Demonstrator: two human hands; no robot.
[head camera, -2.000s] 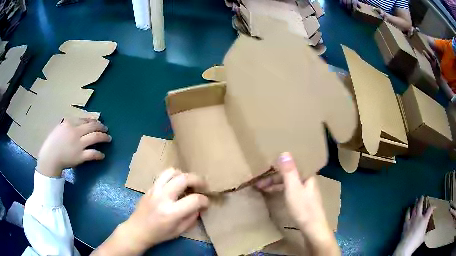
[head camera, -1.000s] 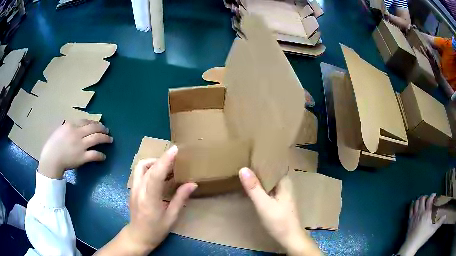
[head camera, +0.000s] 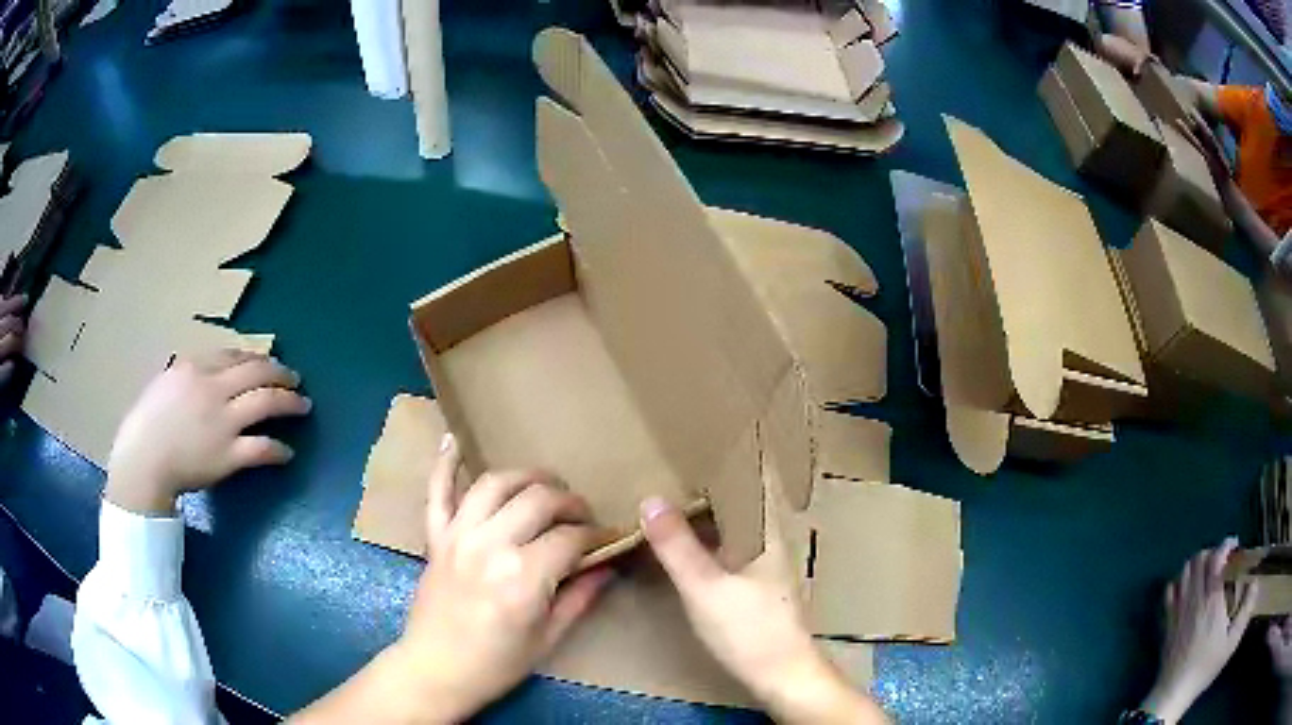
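An open tan mailer box (head camera: 531, 383) is tilted in front of me, with its lid panel (head camera: 645, 269) standing up on its right side. My left hand (head camera: 496, 574) grips the near end wall, its fingers over the edge. My right hand (head camera: 723, 602) holds the near right corner, thumb on the wall's top edge by the lid. The near end wall is partly hidden by my fingers. A flat box blank (head camera: 886, 560) lies on the table beneath the box.
Another person's hand (head camera: 206, 425) rests on a flat blank (head camera: 177, 234) at left. Partly folded blanks (head camera: 765, 64) are piled at the back. Open-lidded boxes (head camera: 1056, 269) and a closed box (head camera: 1204, 305) stand at right. Another hand (head camera: 1197, 623) is at lower right. Pale posts (head camera: 425, 85) stand at back.
The near end panel, sticking out and then raised over the base, is now folded in at the near end. The box has turned and shifted left, and its lid leans left.
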